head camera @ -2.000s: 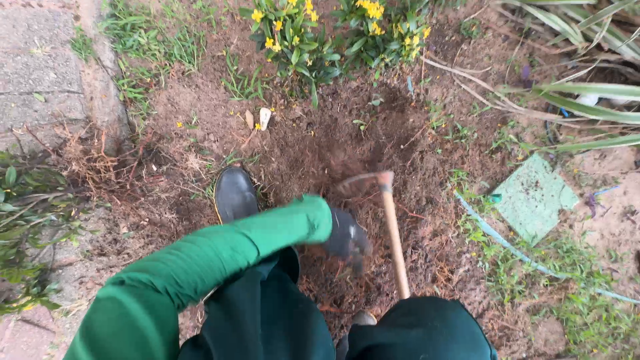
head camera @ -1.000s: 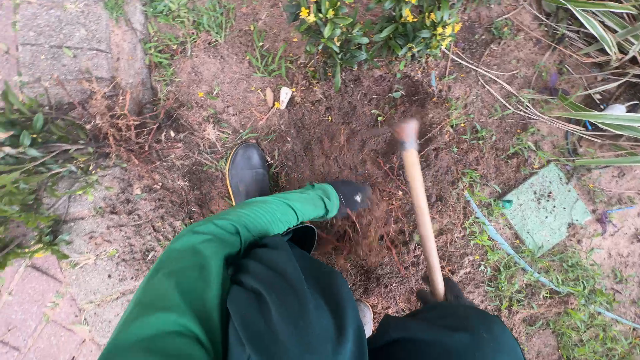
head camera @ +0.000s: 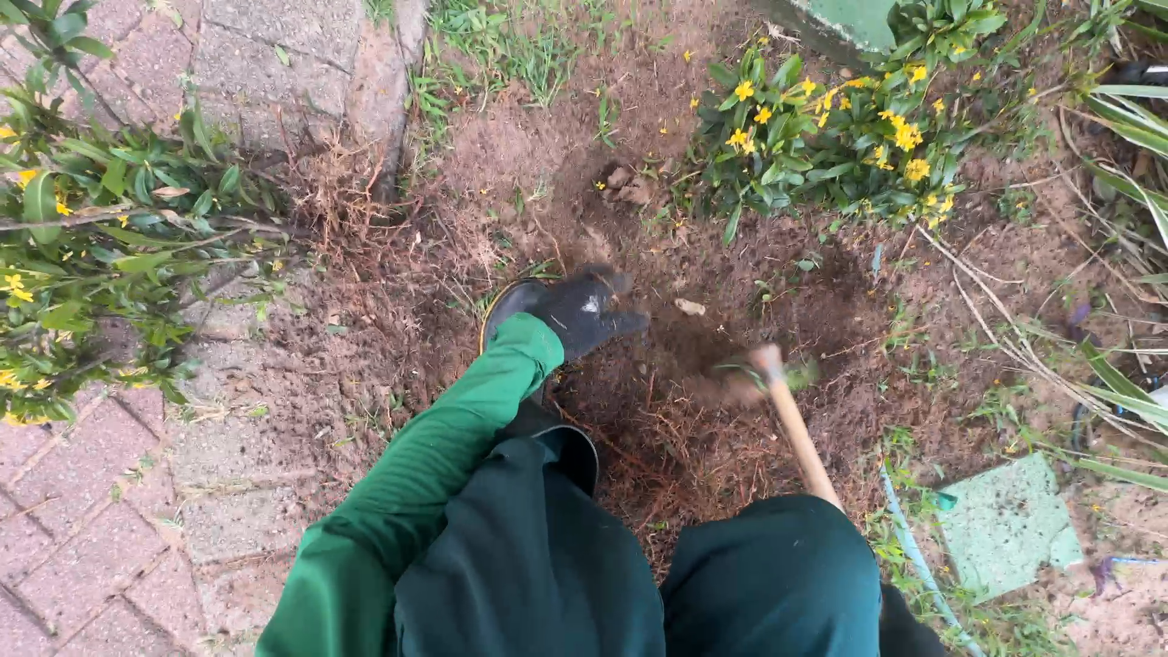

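Note:
My left hand (head camera: pixel 589 310), in a dark glove with a green sleeve, is over the soil beside my left rubber boot (head camera: pixel 507 306); its fingers are spread and nothing shows in them. A hoe (head camera: pixel 803 438) with a wooden handle slants up from behind my right knee, its blurred metal head low over the loosened soil. The lower end of the handle is hidden by the knee. Of my right hand (head camera: pixel 905 630) only a dark gloved part shows beside the knee, so its grip is out of sight. Reddish fine roots (head camera: pixel 675 474) lie in the dug soil between my legs.
An uprooted shrub (head camera: pixel 347 196) with bare roots lies at left across brick paving (head camera: pixel 100 557). A yellow-flowered shrub (head camera: pixel 776 137) grows at upper right. A green slab (head camera: pixel 1008 525) and a pale blue hose (head camera: pixel 917 547) lie at right, below long striped leaves (head camera: pixel 1127 401).
My left hand has moved away from the root-filled soil between my legs to beside the boot. The hoe has stayed at the right, its head moving. The view has shifted, showing more at the left and top.

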